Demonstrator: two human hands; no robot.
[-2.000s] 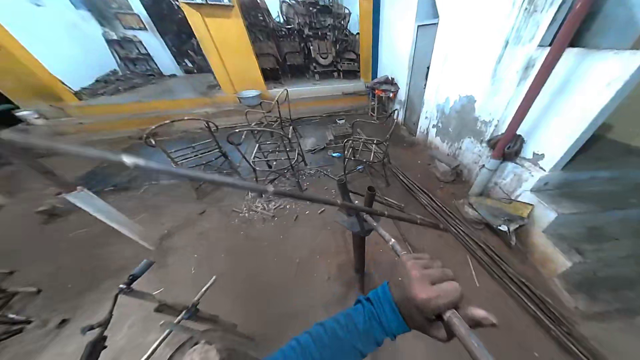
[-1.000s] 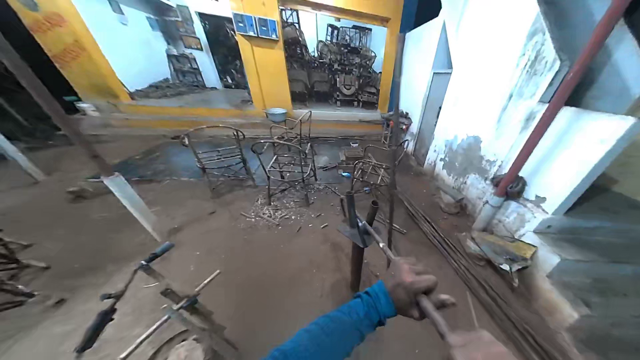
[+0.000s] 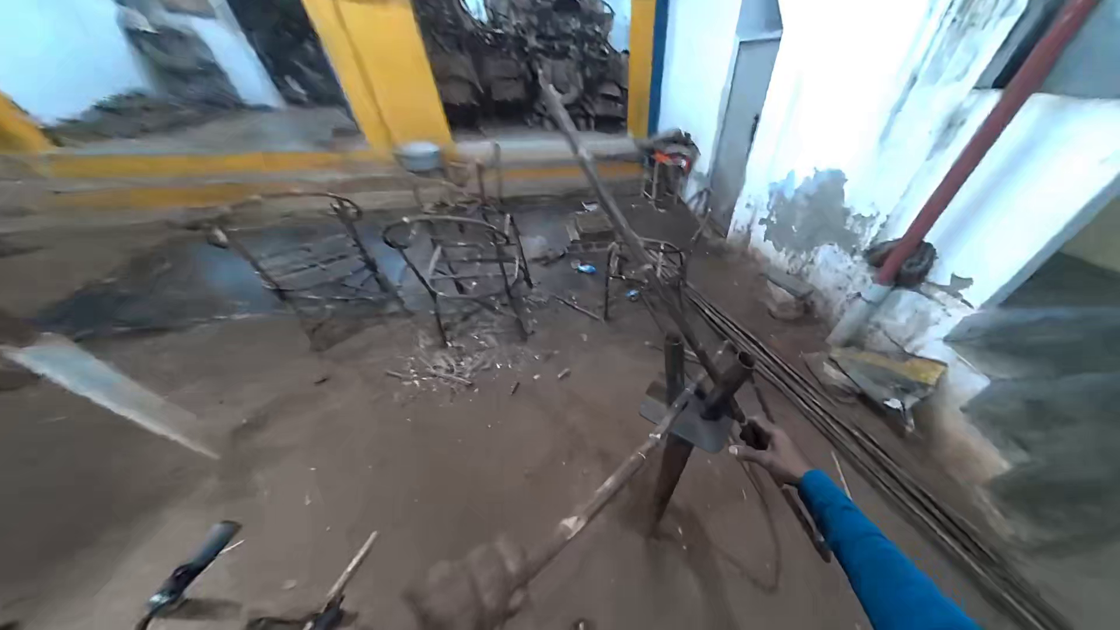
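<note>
My left hand (image 3: 468, 586), blurred at the bottom edge, is closed around a cane pole (image 3: 608, 490). That pole slants up to a metal post (image 3: 672, 477) with a flat plate (image 3: 691, 426) and two short upright pipes (image 3: 733, 372). A longer pole (image 3: 604, 197) rises from beside the pipes toward the upper middle. Just right of the plate, my right hand (image 3: 774, 452), in a blue sleeve, has its fingers at a dark rod-like part; whether they grip it is unclear. How the poles meet between the pipes is partly hidden.
Cane chair frames (image 3: 459, 276) stand beyond, with shavings (image 3: 446, 363) before them. Long poles (image 3: 840, 429) lie along the right. A red pipe (image 3: 989, 140) and a block (image 3: 892, 372) are by the wall. A black-gripped handle (image 3: 197, 551) is at lower left.
My left hand has moved to the left and down with the pole. My right hand has reached forward to the post's right side. The long pole stands at a different slant.
</note>
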